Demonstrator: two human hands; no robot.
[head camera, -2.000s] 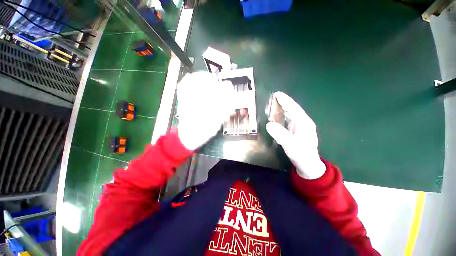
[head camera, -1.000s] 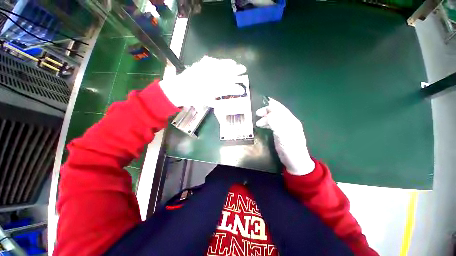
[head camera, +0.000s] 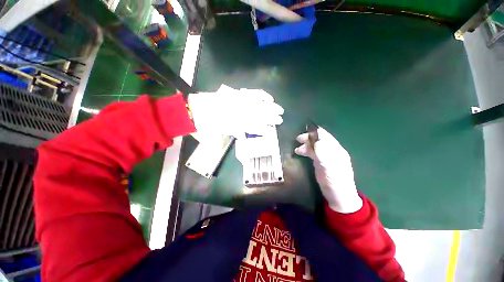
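Note:
My left hand (head camera: 235, 113), in a white glove, lies over the far end of the upright white fixture (head camera: 261, 151). Its fingers are together, and what is beneath them is mostly hidden; a small dark-blue patch shows at their lower edge. The near end of the fixture shows dark bars in slots. The angled white fixture (head camera: 209, 158) lies slanted to its left, its far end under my left hand. My right hand (head camera: 335, 171), gloved, is right of the upright fixture and pinches a thin dark metal plate (head camera: 313, 134) between its fingertips, apart from the fixture.
A green conveyor (head camera: 113, 91) with dark and orange components (head camera: 157, 35) runs at the left, partly behind my left sleeve. A metal rail crosses between it and the green table (head camera: 398, 121). A blue bin (head camera: 284, 32) holding pale items stands at the table's far edge.
The view has shifted, so the fixtures and bin appear lower. My left hand has stayed over the upright fixture's far end since one second ago. My right hand still holds the plate, turned differently.

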